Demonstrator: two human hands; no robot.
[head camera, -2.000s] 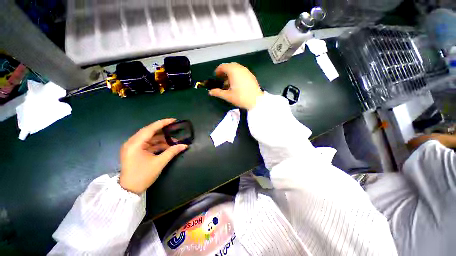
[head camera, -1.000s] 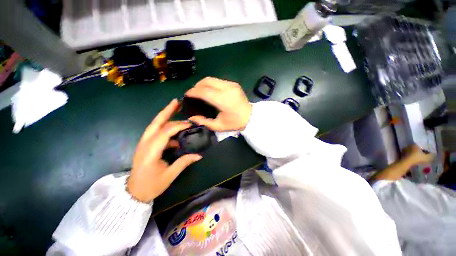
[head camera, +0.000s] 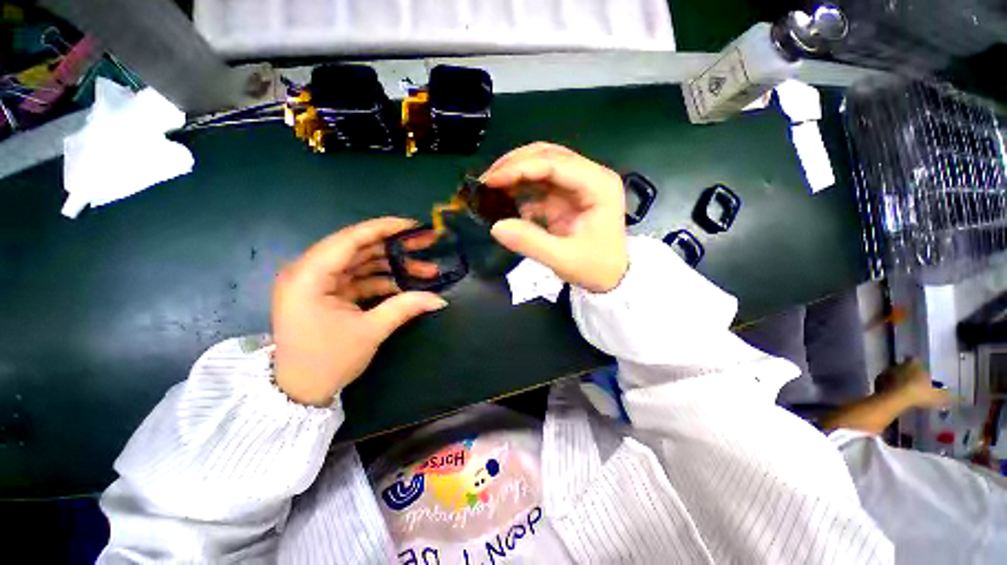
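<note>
My left hand (head camera: 337, 298) holds a black watch case frame (head camera: 459, 260) by its edges above the mat, its open centre showing my fingers behind. My right hand (head camera: 565, 210) grips a dark display module (head camera: 491, 203) up and to the right of the frame. The module's orange-gold ribbon tail (head camera: 443, 213) points left and reaches the frame's upper edge; whether it passes through the opening I cannot tell. A small white wipe (head camera: 534, 281) lies on the mat below my right hand.
Several loose frames (head camera: 720, 208) lie right of my right hand. Two display stacks (head camera: 459, 108) stand at the far edge. A bottle (head camera: 733, 77) and white strips (head camera: 811, 155) are far right, near clear trays (head camera: 922, 177). A larger white wipe (head camera: 116, 149) lies far left. Another person's hand (head camera: 900, 395) shows at right.
The module and frame, close together a second ago, are now apart, with the module's tail visible between them. The view has shifted, so the bench things sit further right.
</note>
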